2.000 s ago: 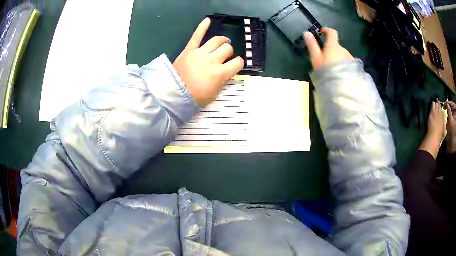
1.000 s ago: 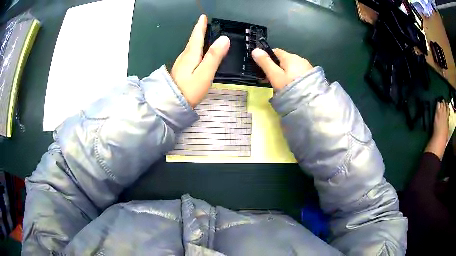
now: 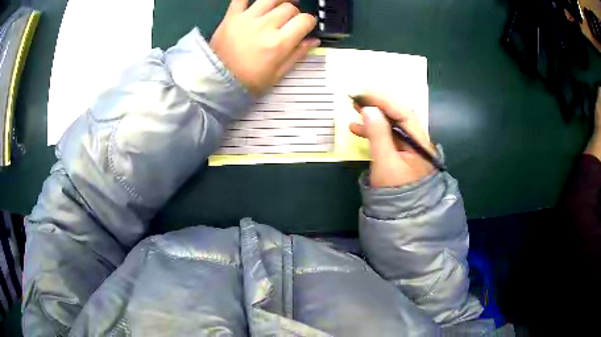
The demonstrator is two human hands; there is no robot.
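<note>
A black plastic housing [image 3: 338, 18] with a column of small pale squares lies at the top edge, partly out of view. My left hand [image 3: 263, 41] rests at its left side, fingers curled; part of the housing is hidden behind it. My right hand [image 3: 392, 141] holds a slim dark pen-like tool, perhaps tweezers [image 3: 416, 143], its tip over the adhesive pad sheet [image 3: 283, 122]. The sheet has rows of thin dark lines on its left and a pale, bare-looking right part. Whether anything is on the tip cannot be told.
A large white sheet [image 3: 99, 59] lies at the left, with a bagged sheet stack [image 3: 14, 79] at the far left. A pile of black parts [image 3: 543, 59] is at the upper right. Another person's dark sleeve [image 3: 588, 191] and part of an arm show at the right edge.
My right hand has left the housing, moved down over the sheet and now holds the tool. My left hand stays by the housing. The view has shifted, putting the housing at the top edge.
</note>
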